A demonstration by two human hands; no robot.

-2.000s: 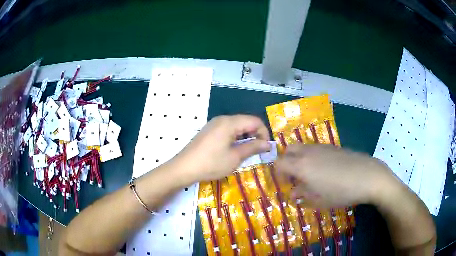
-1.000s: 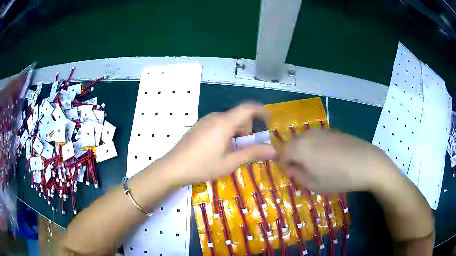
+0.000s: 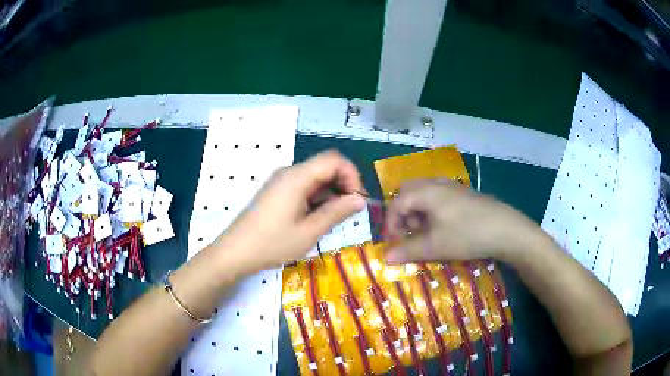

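Orange wired units (image 3: 397, 312) lie in overlapping rows under my hands, with red lead wires (image 3: 352, 297) and tiny white plugs along them. An orange piece (image 3: 419, 167) lies beyond my right hand. White square labels (image 3: 345, 233) sit at the block's top edge. My left hand (image 3: 316, 209) is above them, thumb and forefinger pinched on a thin dark strand that runs toward my right hand. My right hand (image 3: 441, 220) is curled beside it, with blurred red wire at its fingertips; the rest of its grasp is hidden.
A dotted white sheet (image 3: 242, 161) lies left of the block, partly under my left forearm. A heap of labelled units (image 3: 103, 198) and a clear plastic bag (image 3: 18, 191) are at far left. More dotted sheets (image 3: 602, 183) are at right. A metal rail (image 3: 316, 114) and upright (image 3: 411, 59) stand beyond.
My left hand has shifted slightly left, and a gap now shows between the hands with a thin strand and red wire in it. More of the white labels shows beneath.
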